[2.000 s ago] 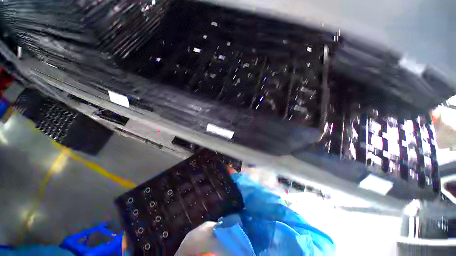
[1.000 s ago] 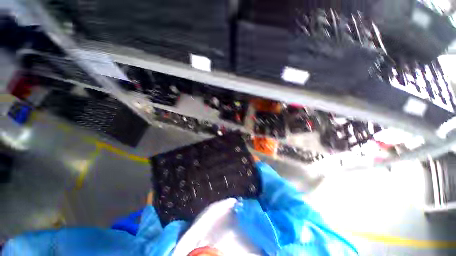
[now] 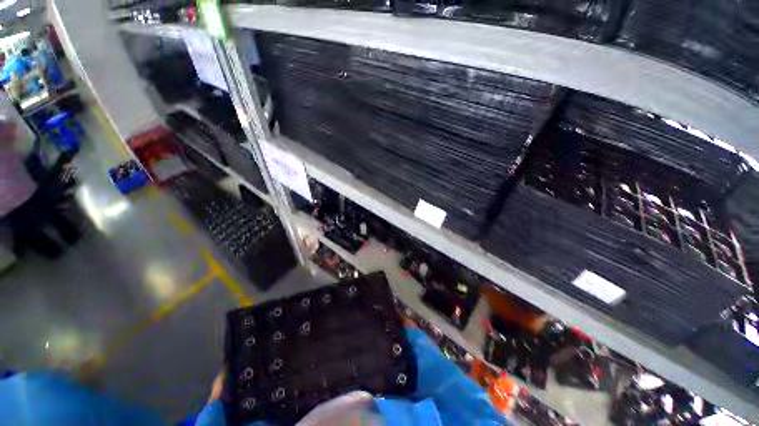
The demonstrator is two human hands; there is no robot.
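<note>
A black blister tray (image 3: 320, 354) is held level in front of my body at the bottom centre. Small round rings sit in some of its pockets, mostly along the left and far sides; the middle pockets look dark. My left hand (image 3: 218, 387) shows only as a sliver of fingers at the tray's left edge. My right hand is at the tray's right edge, mostly hidden behind the tray and the blue sleeve (image 3: 449, 374).
A storage rack holds thick black tray stacks (image 3: 399, 116) with white labels (image 3: 430, 213); parts lie on its lower shelf. Black trays (image 3: 233, 229) stand on the floor by the rack post (image 3: 250, 116). A red crate (image 3: 158, 154) and a person (image 3: 25, 183) are at left.
The view has swung, so more of the rack post, the aisle and a person show at left. The tray is still held and appears slightly lower in the picture.
</note>
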